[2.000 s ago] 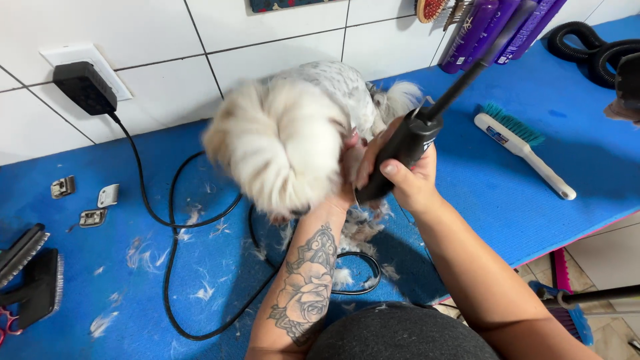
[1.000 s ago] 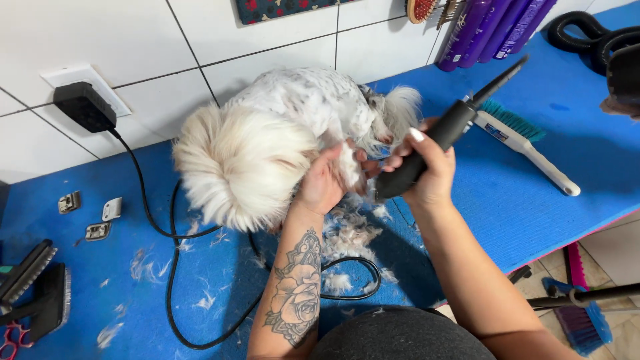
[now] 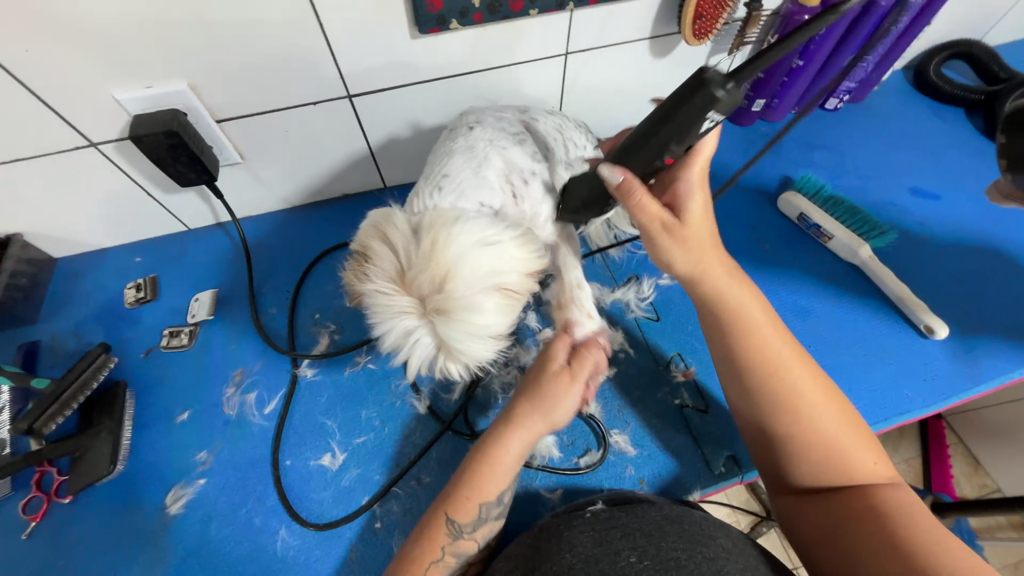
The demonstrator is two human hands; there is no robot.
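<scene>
A small white dog (image 3: 496, 168) with a close-clipped body and long fluffy head hair stands on the blue tabletop, its head lowered. My left hand (image 3: 564, 372) grips the paw end of its outstretched front leg (image 3: 570, 288). In my right hand (image 3: 676, 200) is a black electric clipper (image 3: 652, 144), its head down against the dog's shoulder and upper leg; the blade itself is hidden. Tufts of cut hair (image 3: 628, 296) lie around the leg and under the head. The clipper's cord rises toward the upper right.
A black power adapter (image 3: 174, 148) sits in the wall outlet, its cable (image 3: 280, 432) looping over the table. Detached clipper blades (image 3: 178, 338), slicker brushes (image 3: 104, 440) and red-handled scissors (image 3: 44, 496) lie left. Right are a white-handled brush (image 3: 864, 256), purple bottles (image 3: 800, 64) and a black hose (image 3: 956, 76).
The dog's front leg is now stretched down toward me, held in my left hand. My right hand has turned the clipper from pointing away to head down on the dog.
</scene>
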